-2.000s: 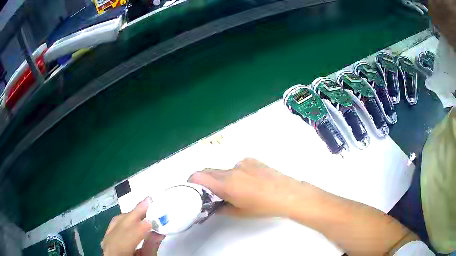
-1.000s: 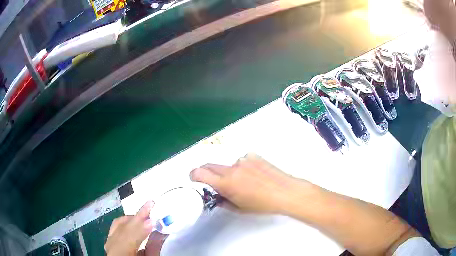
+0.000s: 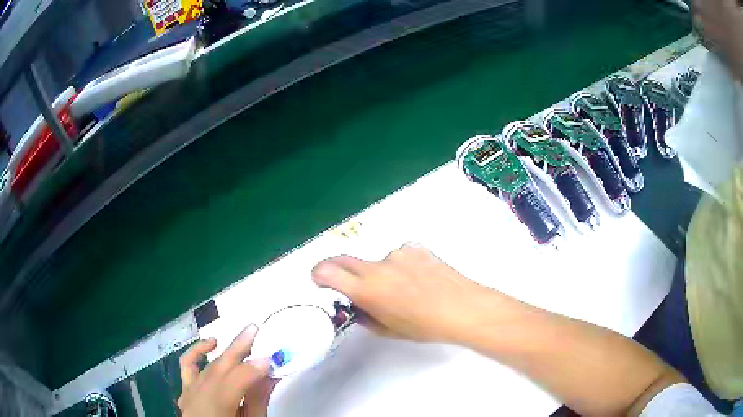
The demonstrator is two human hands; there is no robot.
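A half-assembled handheld unit (image 3: 297, 332) is over the white work sheet (image 3: 432, 216), its smooth round white head facing up. A small bluish window shows near the head's lower left edge. My right hand (image 3: 395, 289) grips the unit on its handle side and hides most of the handle; dark parts show between hand and head. My left hand (image 3: 224, 376) holds the head's left rim, with fingertips beside the window and one finger raised away. The underside of the unit is hidden.
Several open units (image 3: 498, 169) with green boards and dark handles stand in a row at right. Another unit (image 3: 100, 405) is cut off at the lower left. The green conveyor belt (image 3: 269, 195) runs behind the sheet. Another person's olive clothing (image 3: 717, 301) is at the right edge.
My left hand's fingers have spread, and one has lifted off to the left. The unit has shifted slightly right in view. The bright glare on the belt is gone.
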